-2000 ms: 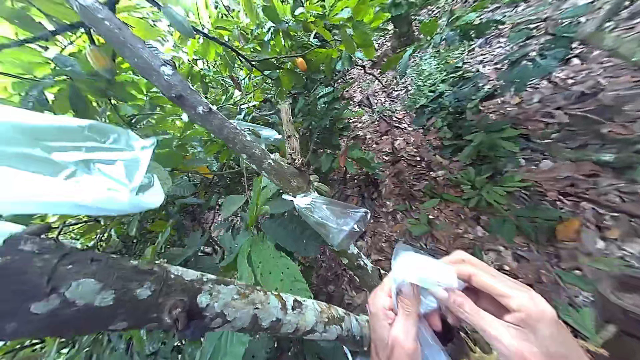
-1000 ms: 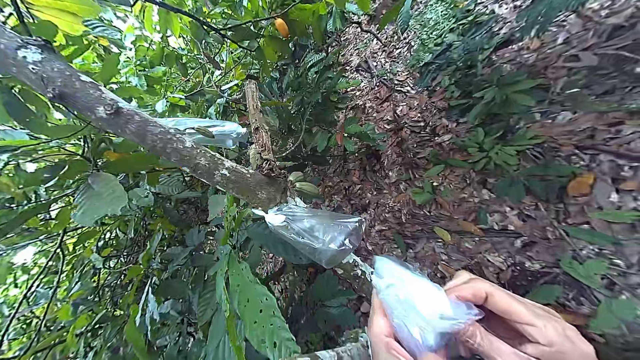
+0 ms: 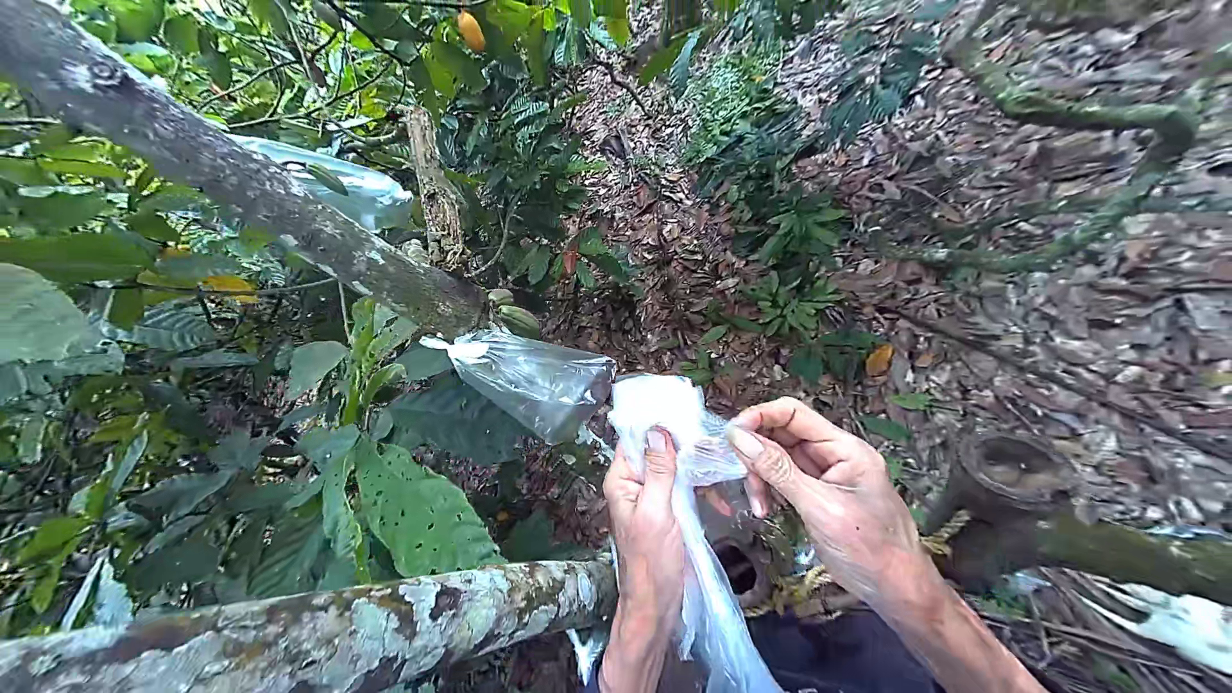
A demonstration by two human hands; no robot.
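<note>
My left hand [image 3: 650, 520] grips a bunched clear plastic bag [image 3: 712, 597] below the middle of the view, its thumb on a white wad at the top. The rest of the plastic hangs down past the wrist. With thumb and forefinger, my right hand [image 3: 828, 481] pinches the thin edge of the same plastic, just right of the wad. Up and left of my hands, a clear plastic bag [image 3: 539, 380] with a knotted end lies against a tree branch. Green pods [image 3: 518, 320] grow at the branch's tip, just above that bag.
A thick branch [image 3: 221, 183] slants down from the upper left. Another, lichen-covered branch [image 3: 318, 626] crosses the lower left. Behind the upper branch is more plastic sheeting [image 3: 337, 178]. A cut, hollow stump [image 3: 1015, 467] stands at right above leaf litter. An orange pod [image 3: 472, 32] hangs at the top.
The plastic between my hands, bundled two seconds ago, now hangs down in a long strip. My right hand has moved to its right edge. The view has shifted.
</note>
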